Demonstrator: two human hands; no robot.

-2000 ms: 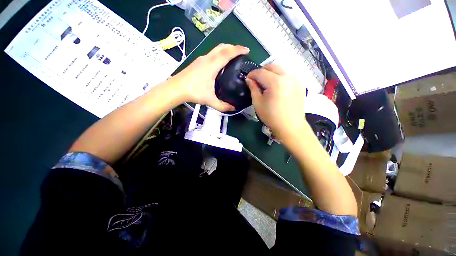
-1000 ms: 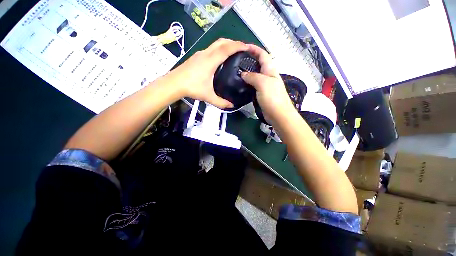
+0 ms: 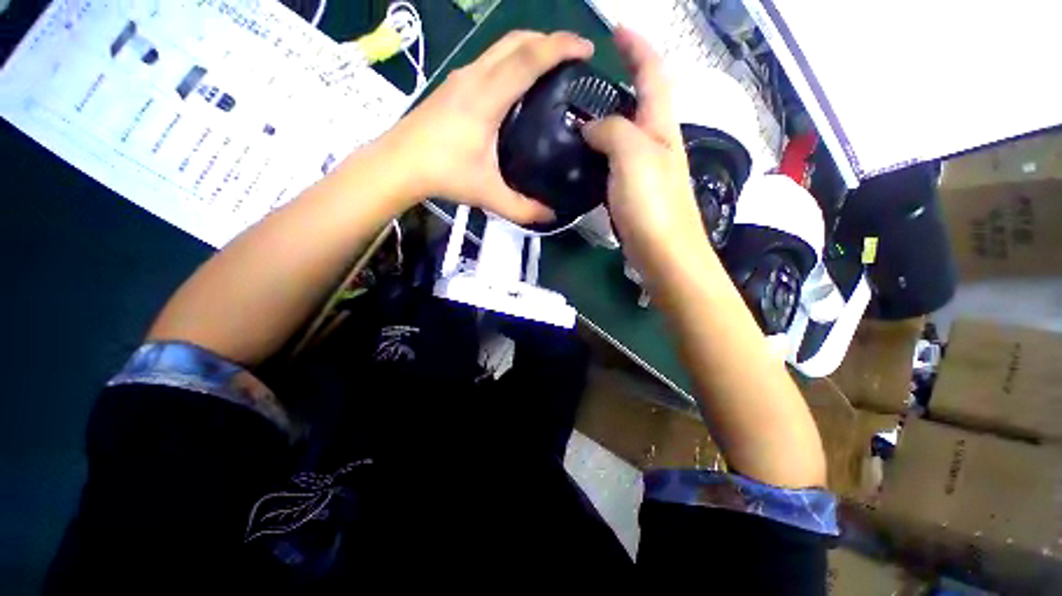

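Note:
A glossy black camera ball head (image 3: 545,151) is in front of me with its ribbed back and small slot facing up. Its white wall-mount bracket (image 3: 508,279) points toward my body. My left hand (image 3: 472,128) is wrapped around the ball's left side, thumb below and fingers above. My right hand (image 3: 648,175) is at the ball's right side, its thumb pressed at the slot and its index finger raised. I cannot tell if a small part is under the thumb. The ball's front is hidden.
Two white-and-black dome cameras (image 3: 778,245) stand just right of my right forearm. An instruction sheet (image 3: 192,111) lies at left, with a white cable (image 3: 402,47) beside it. A keyboard (image 3: 687,47) and bright monitor (image 3: 920,70) are beyond. Cartons (image 3: 978,373) are at right.
My right fingertips went from pinching at the slot to the thumb pressing there, with the index finger now lifted off. The ball stays in my left hand. The view has shifted, showing more of the cameras at right.

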